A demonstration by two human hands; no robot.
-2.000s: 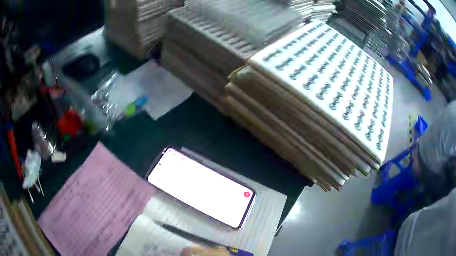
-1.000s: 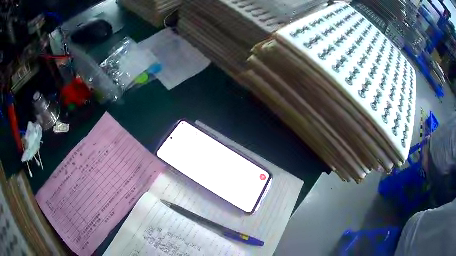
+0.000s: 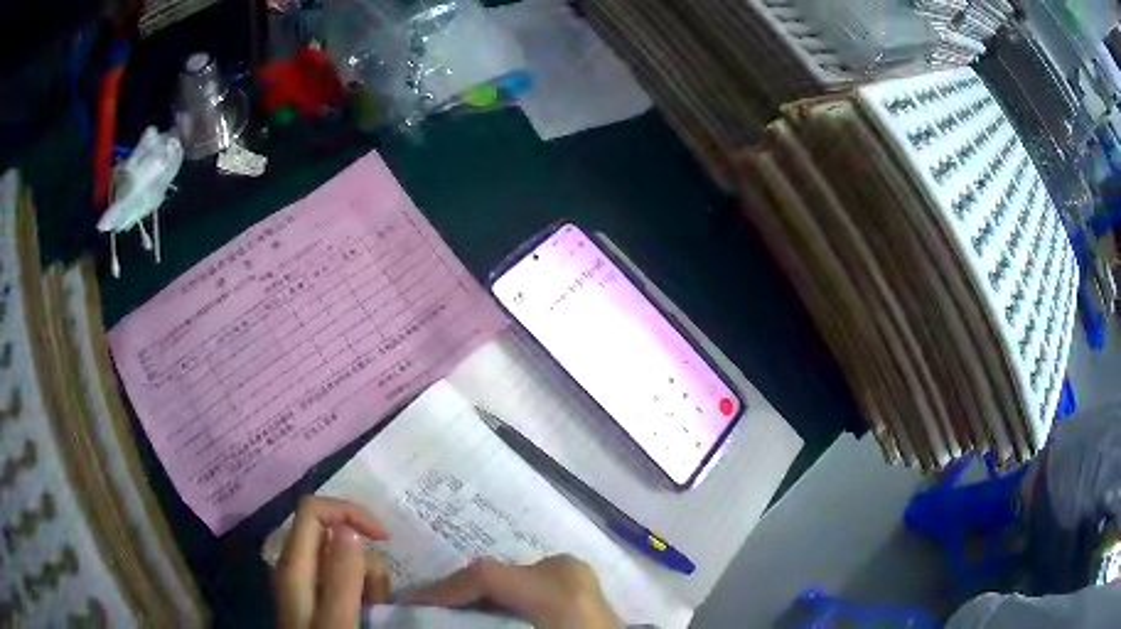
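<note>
An open notebook point(image 3: 424, 510) with handwriting lies at the lower middle. A dark pen point(image 3: 572, 485) with a blue end lies across its right page. A smartphone point(image 3: 621, 356) with a lit pinkish-white screen rests on the notebook's upper right part. A pink form point(image 3: 301, 344) lies left of the notebook. My left hand point(image 3: 330, 565) is over the notebook's lower left, fingers curled. My right hand point(image 3: 529, 590) is at the bottom edge, partly cut off, fingers pointing left. Something white shows between the hands at the bottom edge; what it is, and whether either hand grips it, is unclear.
A tall stack of parts trays point(image 3: 910, 283) stands at the right, another stack point(image 3: 92, 455) at the left edge. White swabs point(image 3: 145, 197), a silver bottle point(image 3: 207, 108) and clear plastic bags point(image 3: 424, 55) lie at the back. Blue stools point(image 3: 971, 504) and a person's sleeve are at the right.
Both my hands have come into view over the lower notebook. The view has shifted, so the desk items sit further right. Digits or marks now show on the phone screen.
</note>
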